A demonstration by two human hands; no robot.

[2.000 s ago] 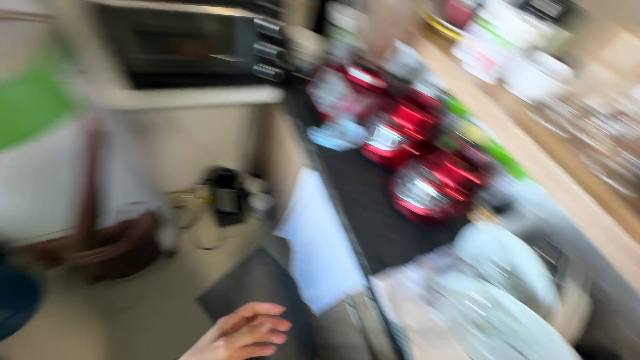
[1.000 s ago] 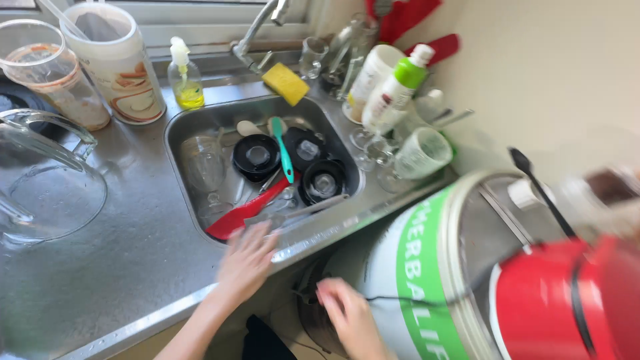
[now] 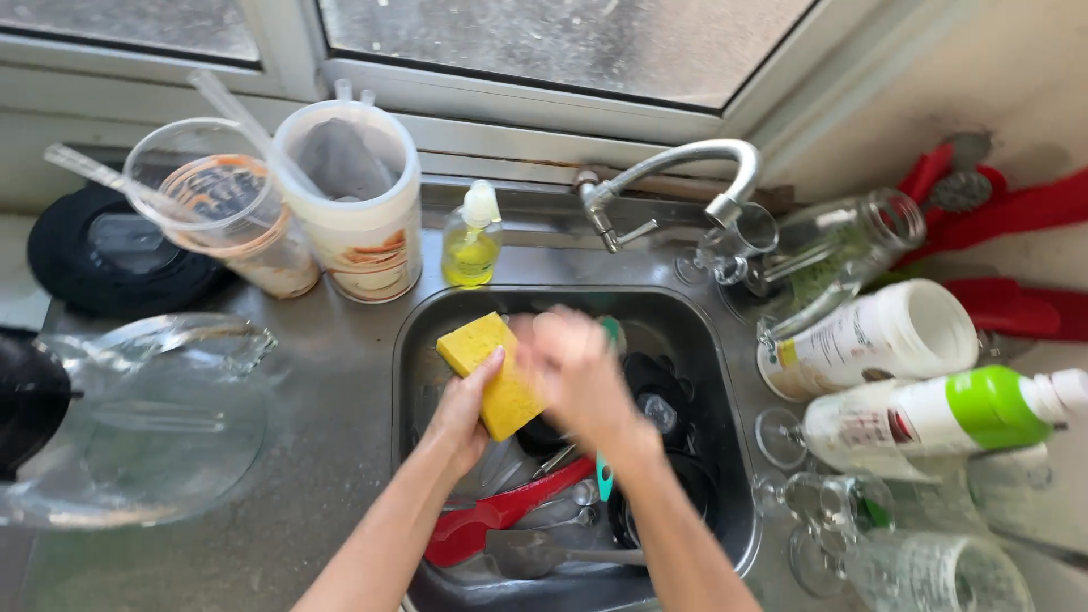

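Observation:
My left hand (image 3: 466, 410) holds a yellow sponge (image 3: 493, 374) over the steel sink (image 3: 743, 476), thumb on its face. Beside the sponge's right edge is my right hand (image 3: 578, 361), blurred, its fingers curled; whether it touches the sponge I cannot tell. Below them in the sink lie a red utensil (image 3: 501, 512), a grey spatula (image 3: 527, 554), black round parts (image 3: 659, 395), spoons and a teal-handled utensil (image 3: 604, 478). A pump bottle of yellow liquid (image 3: 472, 246) stands behind the sink, left of the curved metal faucet (image 3: 680, 161).
Left of the sink are a white canister (image 3: 357, 229), a dirty clear cup (image 3: 229, 212) with a long clear utensil, a black round lid (image 3: 102, 246) and a large glass vessel (image 3: 161, 425). Glasses, a white container (image 3: 858, 340) and a green-and-white bottle (image 3: 943, 412) crowd the right side.
The view has swung from a counter with red pots to the sink. One second ago the sponge was near the faucet; now it is in my left hand. Both hands have moved over the sink.

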